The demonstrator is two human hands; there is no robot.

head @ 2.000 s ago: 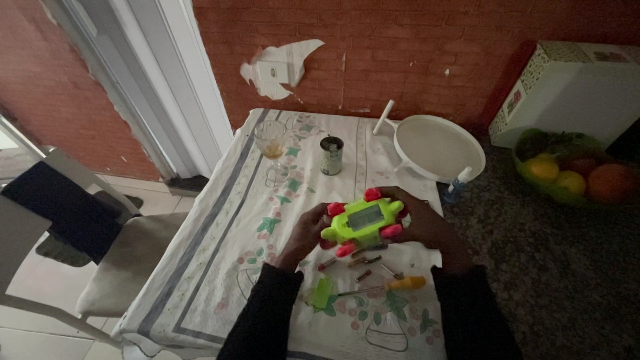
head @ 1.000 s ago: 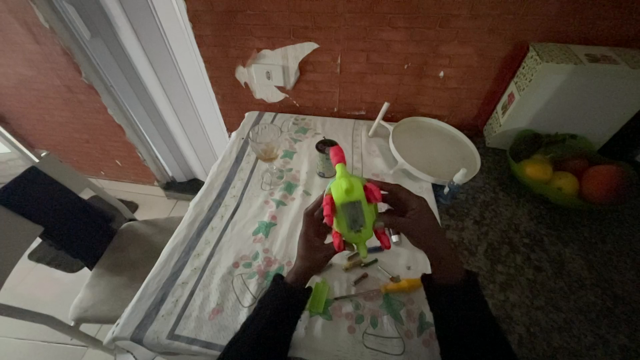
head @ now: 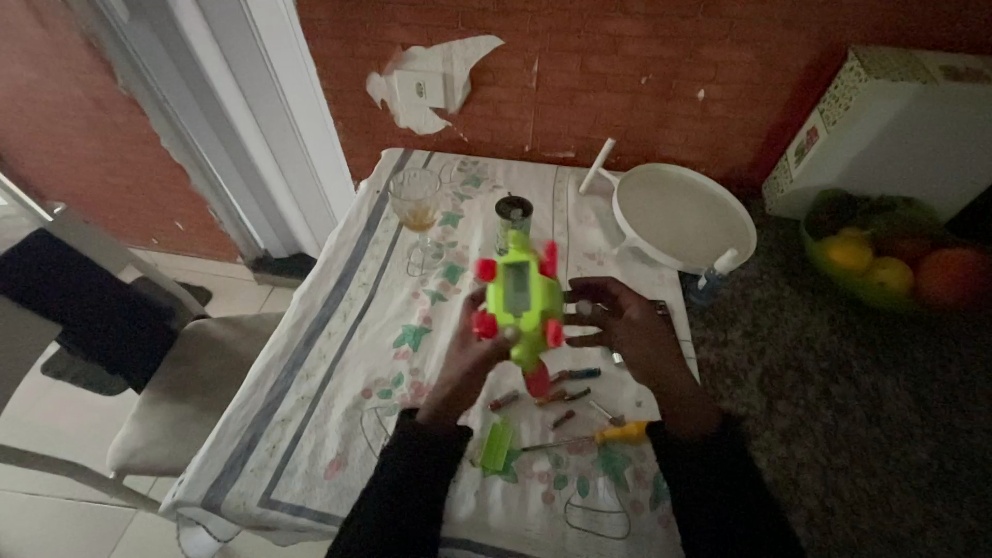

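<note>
A green plastic toy with pink-red feet (head: pixel 535 306) is held over the table in my left hand (head: pixel 469 353), its rectangular recess facing up and its red end toward me. My right hand (head: pixel 620 322) is just right of the toy, fingers apart and holding nothing. Below the toy, several small cylindrical pieces, perhaps batteries (head: pixel 504 401), lie on the cloth. A green plastic cover (head: pixel 497 445) lies nearer me, beside the tip of a screwdriver with a yellow handle (head: pixel 621 432).
On the patterned tablecloth (head: pixel 325 372) stand a stemmed glass (head: pixel 416 203), a dark-topped can (head: pixel 513 217) and a round white tray (head: pixel 682 217). A small bottle (head: pixel 711 279) is at the table's right edge. The stone counter (head: pixel 837 403) holds a green fruit bowl (head: pixel 876 271) and a box (head: pixel 891 132).
The toy has been turned round, so its red end, which pointed away from me a second ago, now points toward me. My right hand has let go of it.
</note>
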